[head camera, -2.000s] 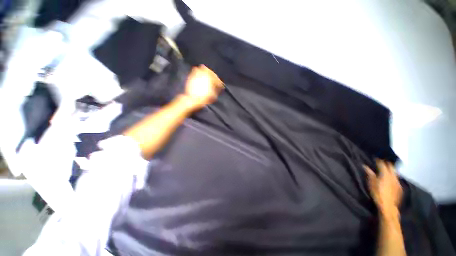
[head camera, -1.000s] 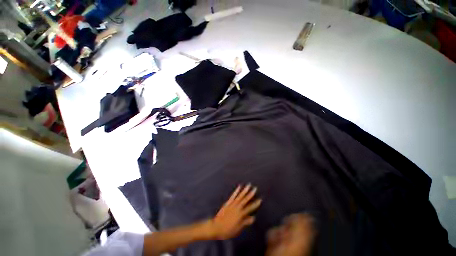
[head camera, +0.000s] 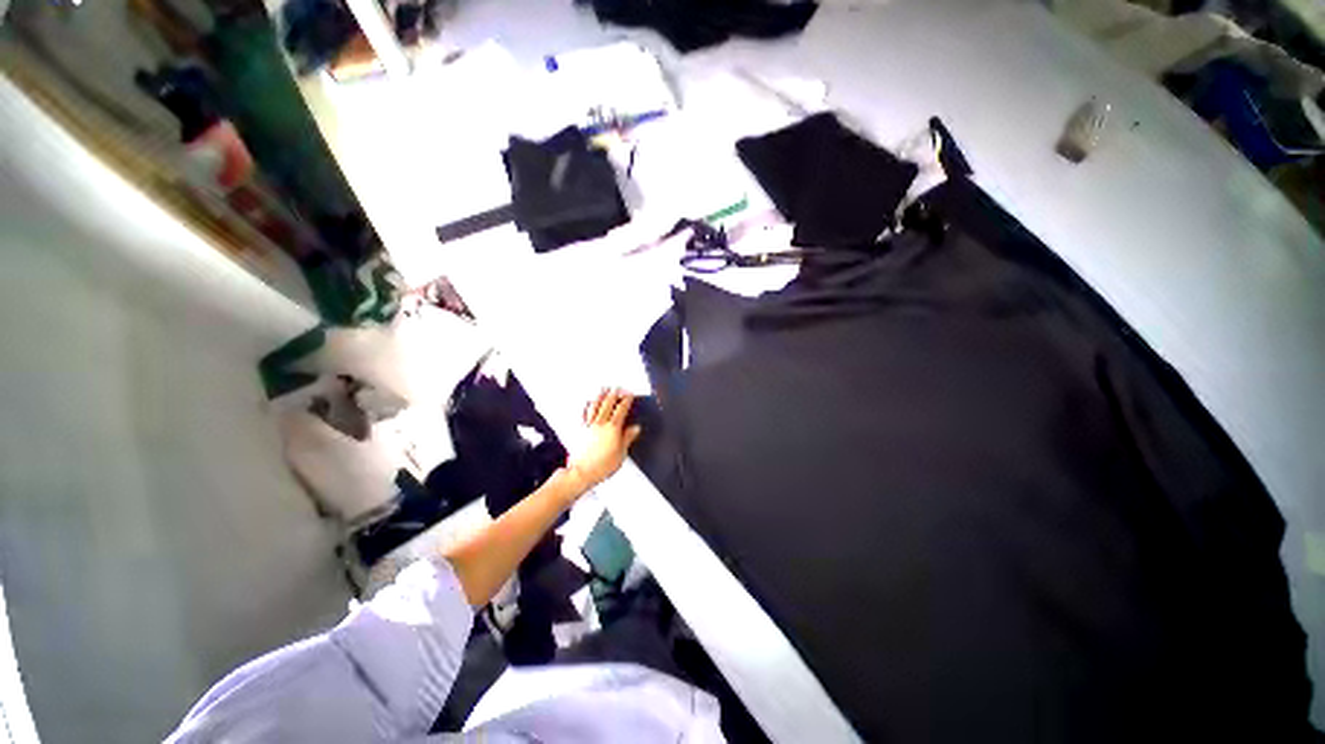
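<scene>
The black lining fabric (head camera: 930, 436) lies spread over the right half of the table, its edge running along the near table edge. My left hand (head camera: 608, 433) is at the near table edge, by a dark corner of the fabric at its left side; I cannot tell whether the fingers grip it. Shears (head camera: 727, 259) lie at the fabric's upper left edge, blades partly covered. A small cut black panel (head camera: 828, 178) lies beyond them. A folded black piece with a strap (head camera: 570, 189) lies further left. My right hand is not in view.
A green stick (head camera: 722, 211) lies near the shears. White paper (head camera: 596, 90) with pens is at the back left. A small clear object (head camera: 1083, 131) lies at the far right. Dark and white offcuts (head camera: 501, 436) heap below the near table edge. Black cloth (head camera: 705, 15) is at the far edge.
The view has swung left. My left hand has moved off the middle of the fabric to the near table edge. My right hand has gone out of view. The fabric lies flatter than two seconds ago.
</scene>
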